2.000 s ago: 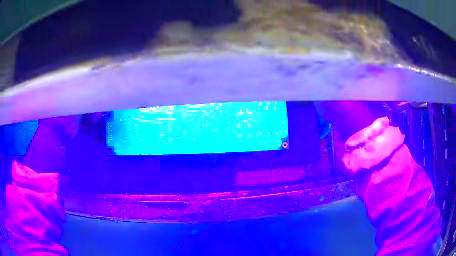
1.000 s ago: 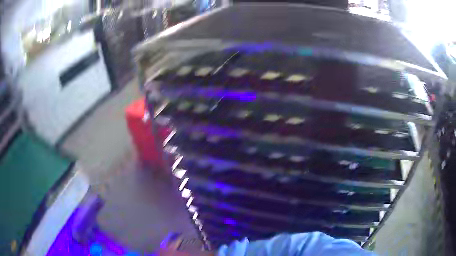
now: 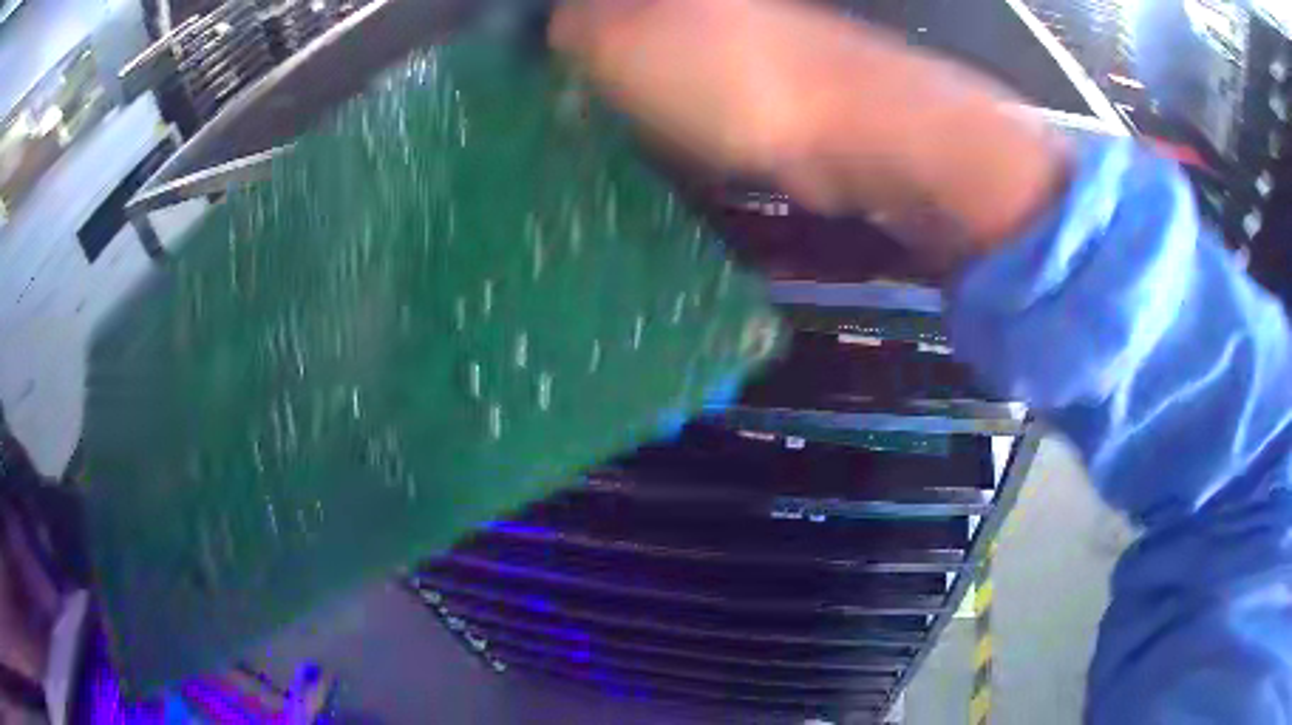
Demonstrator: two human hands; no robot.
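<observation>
A large dark green circuit board (image 3: 369, 326) with pale solder points, blurred by motion, fills the left and middle of the view, tilted. My right hand (image 3: 765, 106) is at the board's upper right edge, with a blue sleeve running to the right edge of the picture. Its fingertips are dark and blurred and are closed on the board. Blue parts (image 3: 694, 407) show beneath the board's right edge. My left hand is not clearly seen; a blurred brownish shape at the lower left edge cannot be made out.
A black slotted rack (image 3: 850, 467) with many levels stands behind and right of the board. Its dark top (image 3: 284, 106) shows beyond. Yellow-black floor tape (image 3: 983, 623) runs along grey flooring at right. Purple UV light (image 3: 213, 697) shows at the lower left.
The view has turned from the UV booth to the rack. My right arm has risen into view from the bottom, and the green board is now held up in front of the rack.
</observation>
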